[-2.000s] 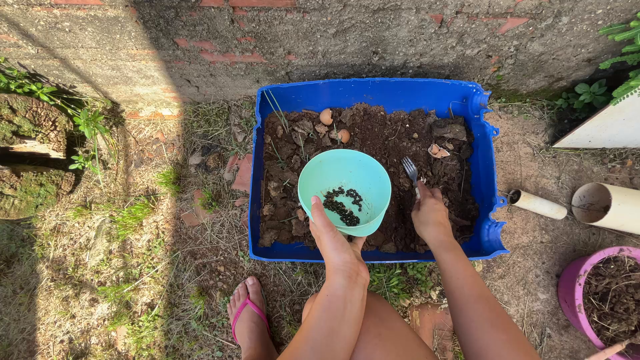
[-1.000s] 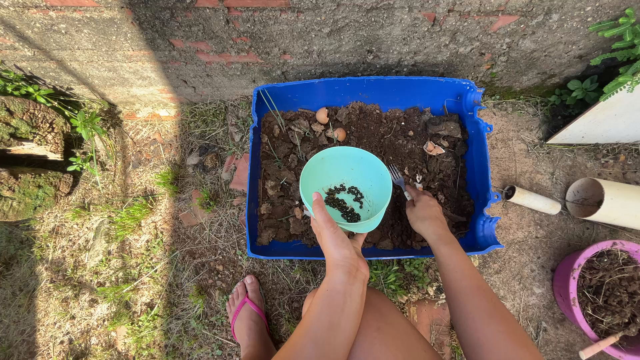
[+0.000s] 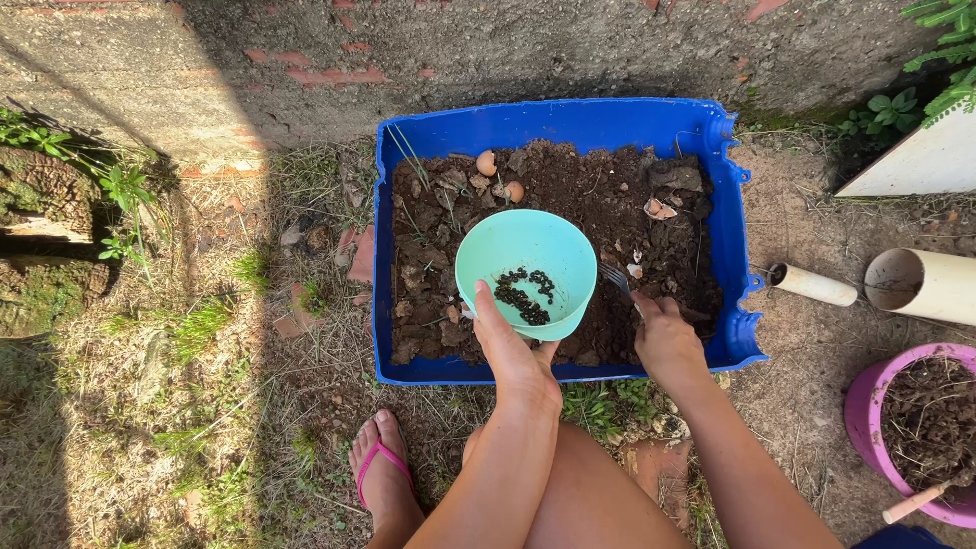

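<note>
My left hand (image 3: 516, 354) holds a mint-green plastic bowl (image 3: 526, 248) by its near side, thumb over the rim. Small dark seeds or beans (image 3: 526, 299) lie in the bottom of the bowl. The bowl is over a blue plastic tub (image 3: 557, 122) filled with brown soil (image 3: 610, 183). Just right of the bowl, my right hand (image 3: 667, 339) grips a metal fork (image 3: 616, 277), its tines at the soil. Eggshells (image 3: 486, 162) rest at the back of the soil, and broken shell pieces (image 3: 659, 210) lie to the right.
A rough wall (image 3: 473, 69) runs behind the tub. To the right are two white pipes (image 3: 817, 286) (image 3: 942, 286) and a pink pot (image 3: 862, 404) of dry soil with a wooden-handled tool (image 3: 919, 499). A log (image 3: 42, 198) lies at the left; my foot (image 3: 385, 473) is in front.
The right hand has moved the fork leftward and a little toward me, from beside the shell pieces to close by the bowl. The left hand still holds the bowl.
</note>
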